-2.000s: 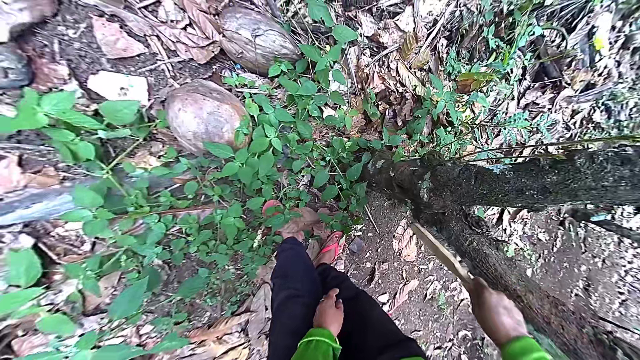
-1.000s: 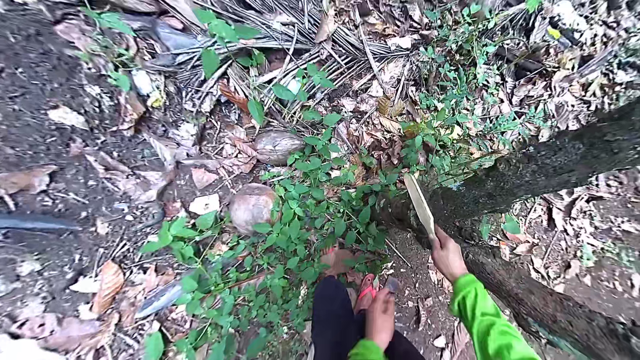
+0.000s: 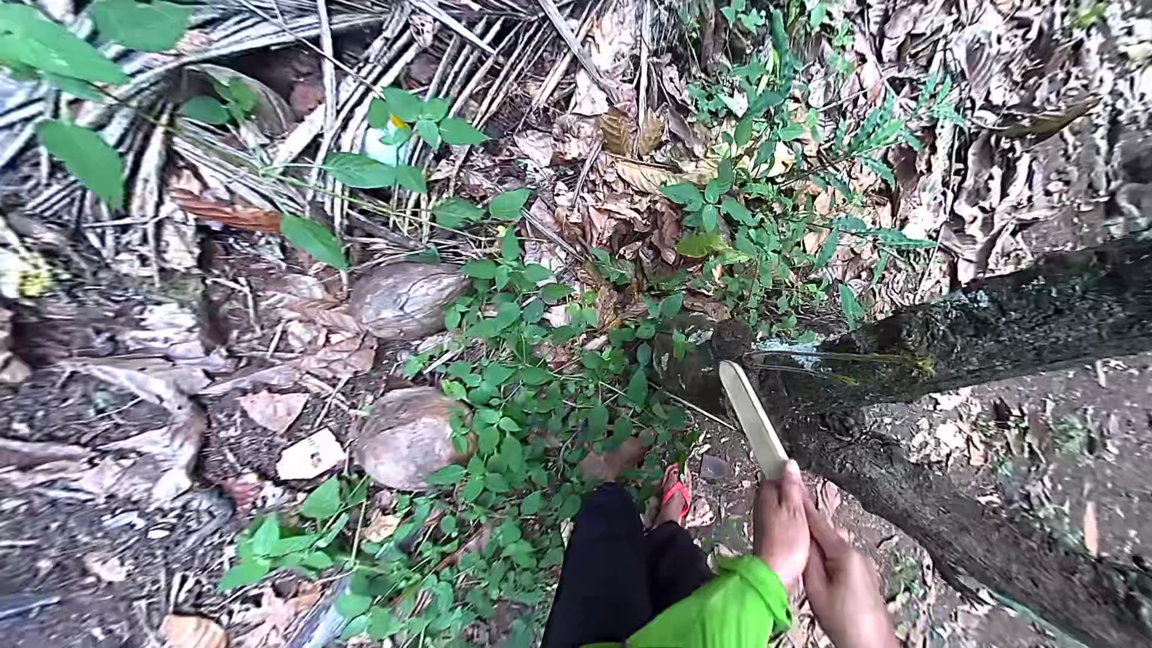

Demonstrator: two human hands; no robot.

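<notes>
A flat, pale blade with a rounded tip (image 3: 756, 421) points up and away from my hands. My left hand (image 3: 781, 526), in a bright green sleeve, is closed around its lower end. Pressed against it on the right is my right hand (image 3: 844, 585), its fingers also wrapped at the grip; the handle itself is hidden. The blade's tip lies over or beside a dark, round stub (image 3: 731, 340) at the base of a rough tree trunk (image 3: 990, 337); whether they touch cannot be told.
A second trunk or thick root (image 3: 972, 531) runs to the lower right. Two brown coconut husks (image 3: 412, 438) lie left of leafy green plants (image 3: 513, 387). Dry palm fronds (image 3: 270, 54) cover the upper left. My foot in a red flip-flop (image 3: 675, 493) stands near the trunk base.
My left hand has come up from over my legs to the blade's grip, beside my right hand. The blade was in my right hand alone before. The view has shifted.
</notes>
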